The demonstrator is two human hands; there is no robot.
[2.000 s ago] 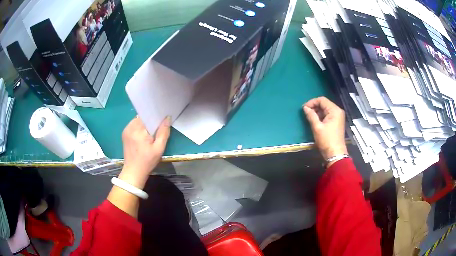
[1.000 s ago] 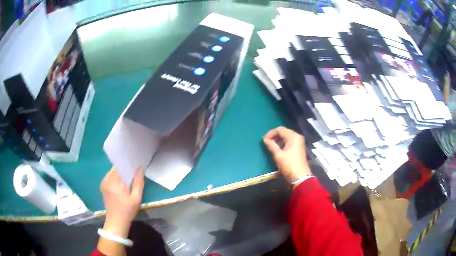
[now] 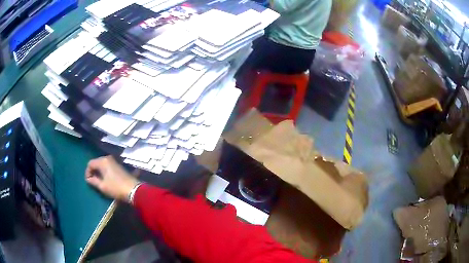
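The printed carton (image 3: 32, 169), black with blue dots and a people photo, is at the left edge, cut off by the frame. My right hand (image 3: 109, 177) rests at the green bench's front edge, fingers curled with thumb and fingertips near each other; no object shows in it. The large overlapping pile of flat carton blanks (image 3: 169, 82), white flaps fanned out, lies beyond my right hand. My left hand is out of the picture.
A torn brown corrugated carton (image 3: 303, 169) with black and white items inside stands right of the bench. Behind it a person in a pale green top sits on a red stool (image 3: 280, 97). A blue tray (image 3: 33, 31) is far left. Brown cartons stand beyond yellow-black floor tape.
The view has swung to the right, so the carton and pile sit further left and the left hand has left the picture. The right hand keeps much the same pose.
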